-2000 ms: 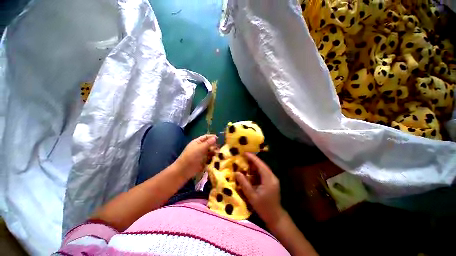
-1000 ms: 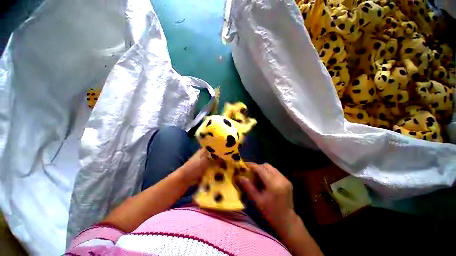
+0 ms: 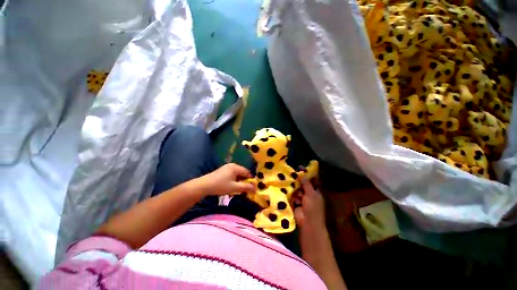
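A yellow giraffe hand puppet with black dots is held upright over my lap, head away from me and wide hem toward my pink-and-white top. My left hand pinches the puppet's left side near its arm stub. My right hand holds its right side at and below the other arm stub, partly behind the puppet. Whether my right hand also holds a small tool cannot be seen.
A white woven sack stands at left, with a spotted piece inside. Another white sack at right is heaped with spotted puppets. A pale card lies by my right side. The floor is green.
The puppet was turned and tilted in my hands; now it is upright with its arms out to both sides. My right hand has moved to its right edge.
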